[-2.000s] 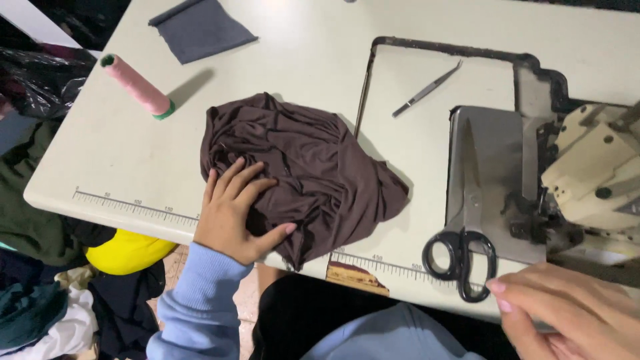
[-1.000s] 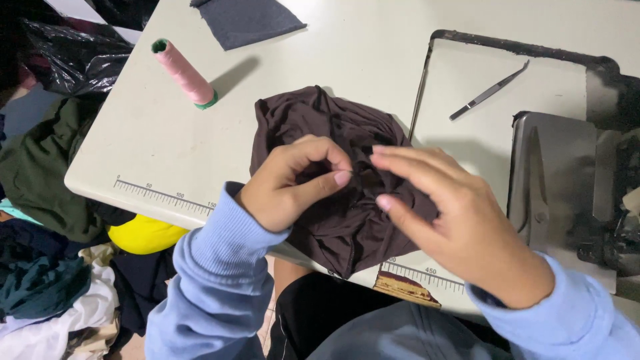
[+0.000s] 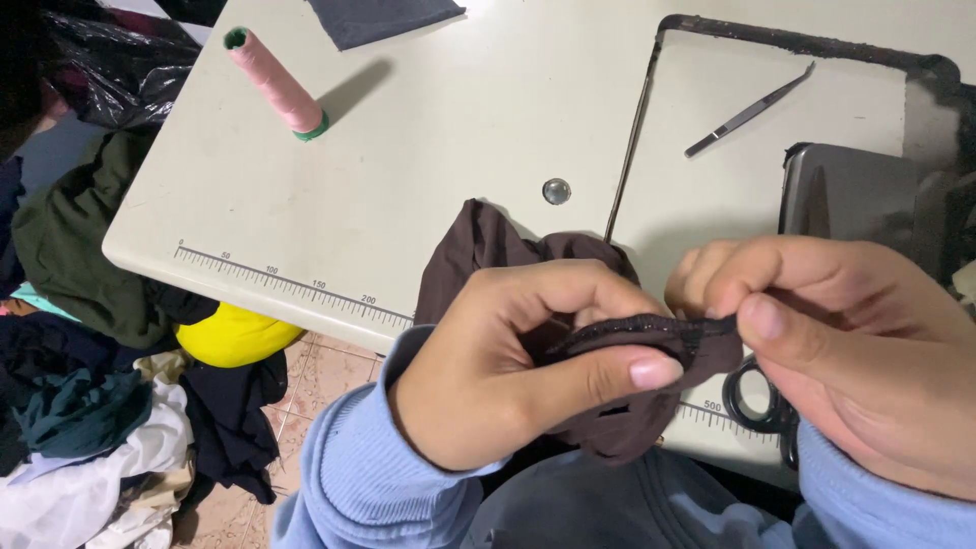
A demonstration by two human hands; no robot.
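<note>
A dark brown stretchy garment (image 3: 465, 259) is bunched over the front edge of the sewing table, part of it lifted. My left hand (image 3: 526, 358) pinches its stitched edge between thumb and fingers. Just to the right, my right hand (image 3: 831, 335) grips the end of the same seam between thumb and forefinger. The seam with dark overlock stitching runs between both hands. Black-handled scissors (image 3: 751, 396) lie partly hidden beneath my right hand. Tweezers (image 3: 751, 110) rest on the table beyond the hands.
A pink thread cone (image 3: 278, 88) stands at the back left of the table (image 3: 457, 114), near a dark grey cloth piece (image 3: 381, 19). A grey metal machine plate (image 3: 854, 191) is at right. Piled clothes (image 3: 84, 229) and a yellow item (image 3: 236, 333) lie left, below table height.
Two seconds ago my left hand lay flat on the garment and my right was by the scissors. Both hands now hold its edge, raised from the table. The view has shifted.
</note>
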